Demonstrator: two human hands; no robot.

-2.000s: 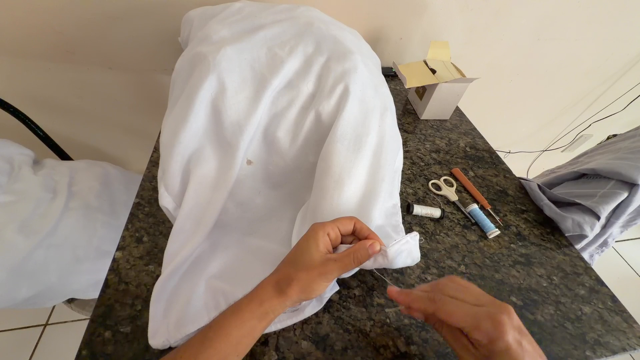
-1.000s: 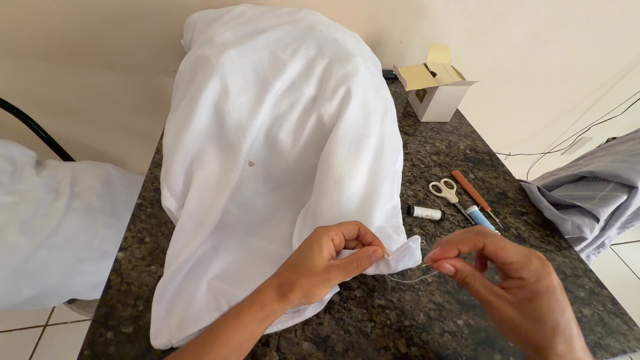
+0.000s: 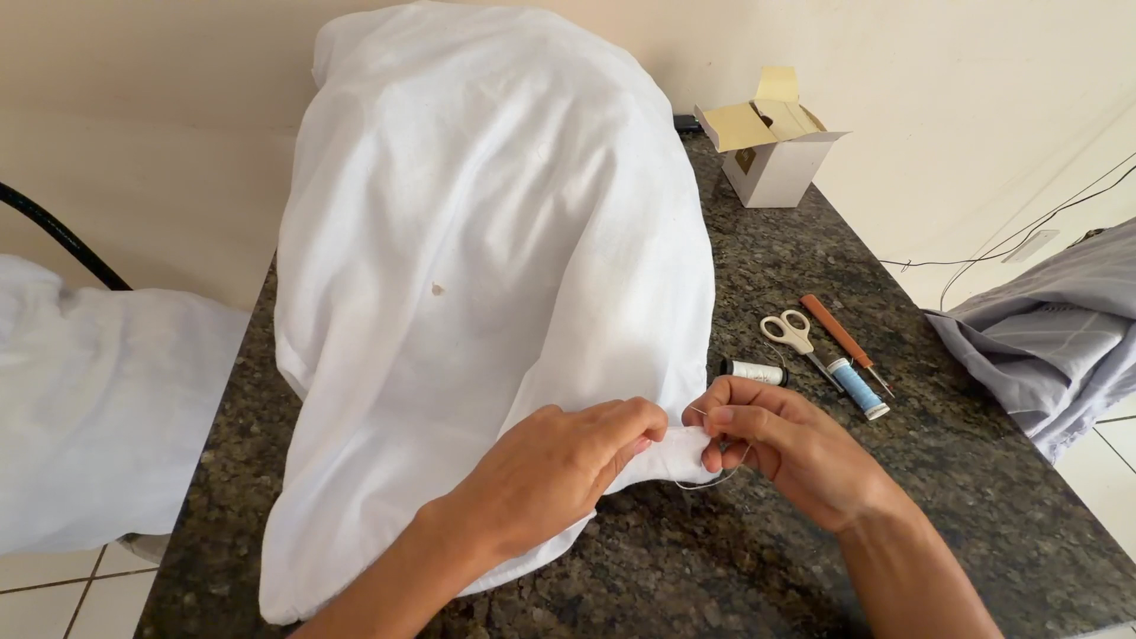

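A large white cloth [image 3: 461, 231], with a small brownish spot or hole near its middle, lies in soft folds over the granite counter. My left hand [image 3: 568, 461] pinches the cloth's hem near its lower right corner. At that corner, my right hand [image 3: 781, 439] holds a thin sewing needle [image 3: 698, 411] between thumb and fingertips, its other fingers touching the fabric edge. A loop of pale thread [image 3: 710, 485] hangs below the hem between both hands. Just above my right hand lies a spool of white thread [image 3: 756, 373] with black ends.
White-handled scissors [image 3: 788, 332], a seam ripper with an orange-brown handle [image 3: 836, 330] and a spool of light blue thread [image 3: 857, 389] lie right of the cloth. An opened carton [image 3: 774, 169] stands behind. Grey cloth [image 3: 1056, 328] hangs at right; more white cloth [image 3: 106, 399] is at left.
My right hand, apart from the cloth a second ago with thread stretched from it, has moved left to the hem corner. My left hand still holds the hem.
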